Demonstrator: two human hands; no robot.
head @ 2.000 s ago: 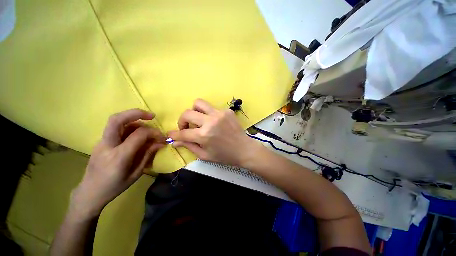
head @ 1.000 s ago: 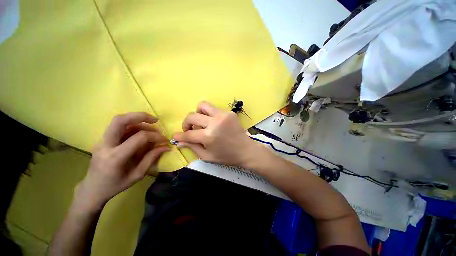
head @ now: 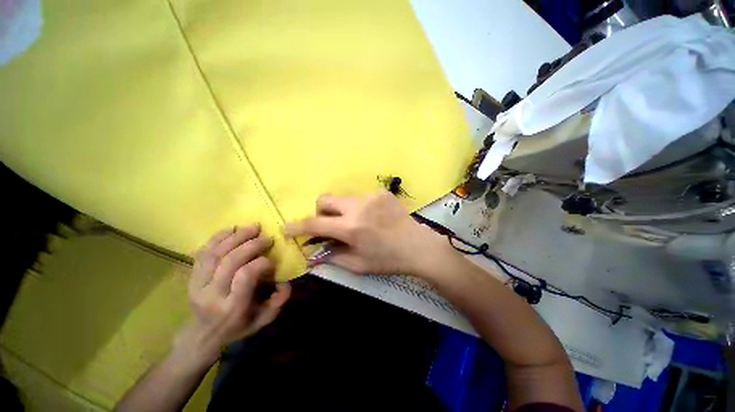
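A large yellow fabric panel [head: 322, 96] lies over the table, with a straight stitched centre seam [head: 228, 129] running down to its lower edge. My left hand [head: 238, 282] is at the panel's lower edge, left of the seam, with the fingertips on top of the fabric and the thumb at the edge. My right hand [head: 367, 233] lies right of the seam end, its index finger on the fabric. It holds a small metallic tool [head: 320, 251], mostly hidden by the fingers, near the seam's end. A dark tangle of thread [head: 395, 187] lies on the panel.
The sewing machine [head: 645, 177], draped with white cloth strips [head: 645, 88], stands at the right. A dark knotted cord [head: 528, 290] lies along the white table [head: 592, 338]. Yellow pieces [head: 89, 314] hang at the lower left. A blue bin [head: 463, 370] is below the table edge.
Both hands have moved down towards the panel's lower edge. My left hand has turned and its fingers now lie on the fabric. The small tool shows more below my right index finger. The view has shifted slightly.
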